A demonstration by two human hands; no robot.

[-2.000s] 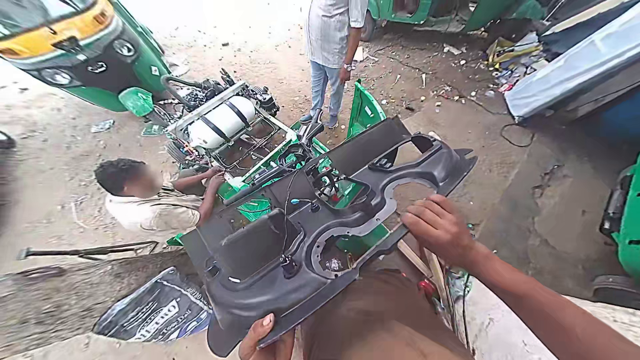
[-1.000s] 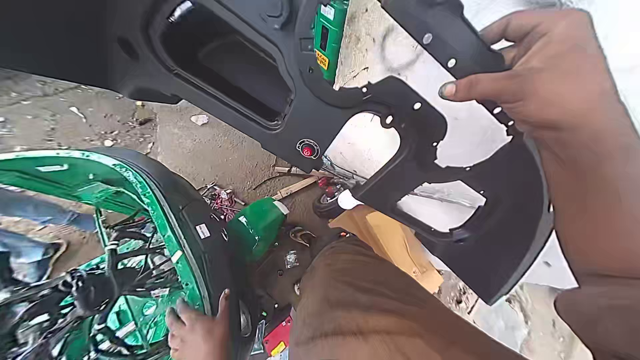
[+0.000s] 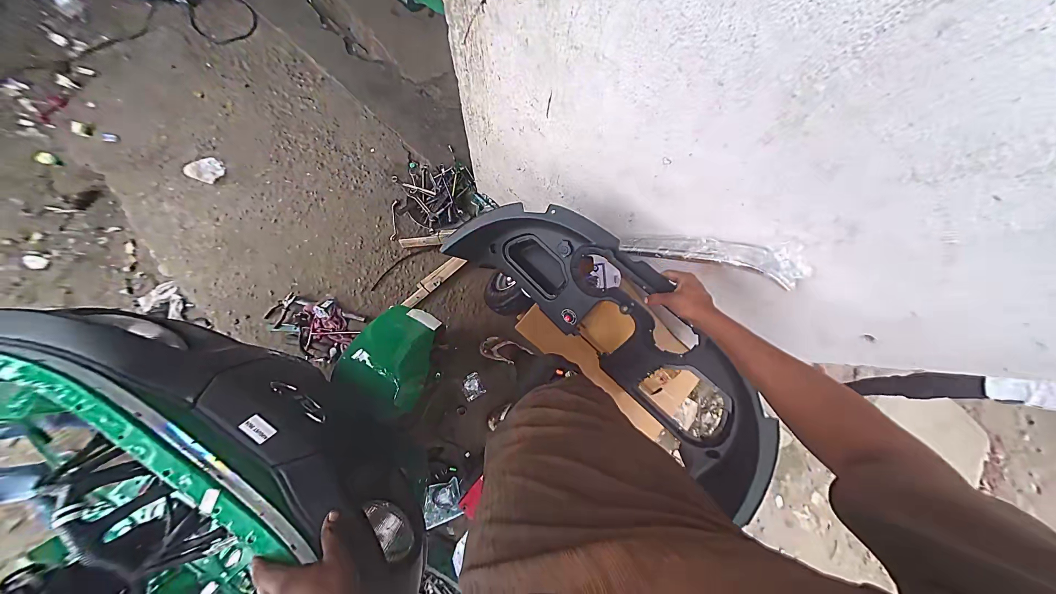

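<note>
My right hand [image 3: 681,299] grips the edge of a black plastic dashboard panel [image 3: 540,268], which hangs low beside my leg, near a white wall. The panel has several cut-out openings and a small round red piece [image 3: 568,317]. At the lower left, my left hand [image 3: 318,561] rests on the green metal rim [image 3: 194,470] and black front cover [image 3: 272,379] of a vehicle body. Its fingers are partly hidden, so whether they clasp the rim is unclear. A headlamp [image 3: 388,530] sits in the cover, right of that hand. Cables [image 3: 124,528] fill the body's inside.
A green panel [image 3: 392,355], wooden strips [image 3: 435,280], cardboard [image 3: 569,351] and a small wheel [image 3: 505,293] lie on the ground. Metal tools [image 3: 441,196] are heaped by the white wall [image 3: 742,124]. Pliers and red-handled tools [image 3: 318,323] lie nearer the vehicle. A clear plastic-wrapped strip [image 3: 726,254] runs along the wall.
The dashboard panel, held with both hands two seconds ago, is now in my right hand alone and lower, beside my leg. My left hand has moved to the vehicle's rim. The view has swung greatly.
</note>
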